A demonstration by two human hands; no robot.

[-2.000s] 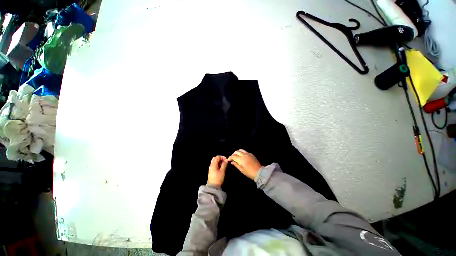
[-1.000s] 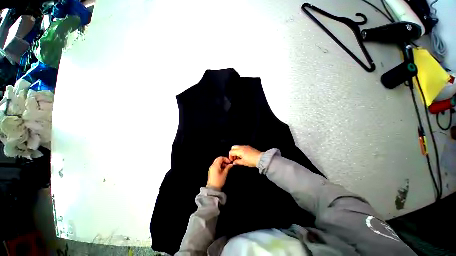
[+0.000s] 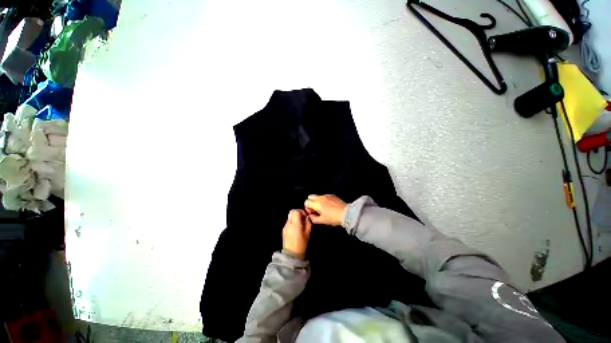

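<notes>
A black sleeveless vest (image 3: 268, 161) lies flat, its stand collar (image 3: 293, 99) away from me and its hem towards me. My left hand (image 3: 296, 232) and my right hand (image 3: 327, 210) meet at the centre front, around mid-length of the vest. The fingertips of both hands are pinched together at the front opening. They seem to grip a small part of the front, but the fastening itself is too dark and small to make out. Greyish lining (image 3: 303, 137) shows below the collar.
The vest is on a white worktable (image 3: 147, 201). At the upper right are a black hanger (image 3: 462, 40), a black dryer-like tool (image 3: 529, 41), a dark spool (image 3: 538, 100), a yellow sheet (image 3: 580, 100) and cords. Pale cloth (image 3: 33, 161) is heaped beyond the left edge.
My hands have stayed at the centre front with small finger movements; the left wrist has turned more upright. The right fingers have drawn in closer. The view has shifted slightly.
</notes>
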